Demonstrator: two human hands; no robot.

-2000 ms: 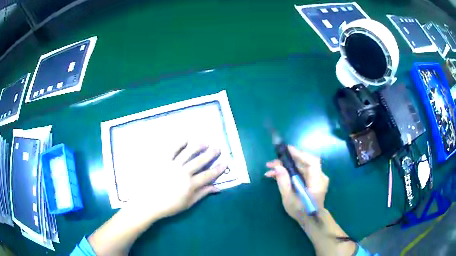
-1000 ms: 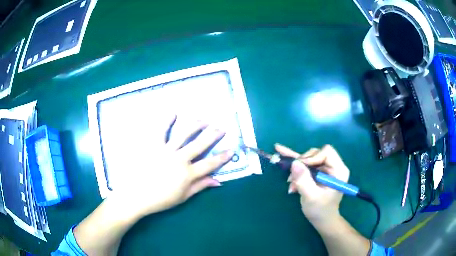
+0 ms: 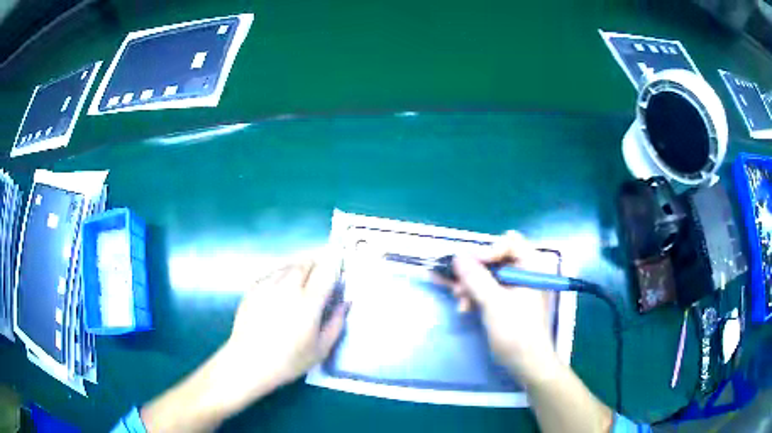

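Observation:
A panel sheet [image 3: 423,393] with a glaring white face, dark outline and pale border lies in front of me. A small ring mark [image 3: 361,244] shows near its upper left corner. My left hand [image 3: 283,317] holds the panel's left edge, its fingertips blurred there. My right hand [image 3: 508,309] is over the panel and holds a blue-handled soldering iron [image 3: 535,278] like a pen. The iron's thin tip points left, a little right of the ring mark; whether it touches the panel I cannot tell.
A blue bin [image 3: 117,271] with pale contents stands at left beside stacked panels [image 3: 52,262]. More panels [image 3: 169,66] lie along the rear strip. At right are a white round head [image 3: 719,127], a black holder [image 3: 650,220], a blue tray [image 3: 752,194] and a pink stick [image 3: 680,348].
The panel has been turned, and its ring mark has moved from lower right to upper left. My left hand has moved off its face to its left edge. The iron has moved left over the panel.

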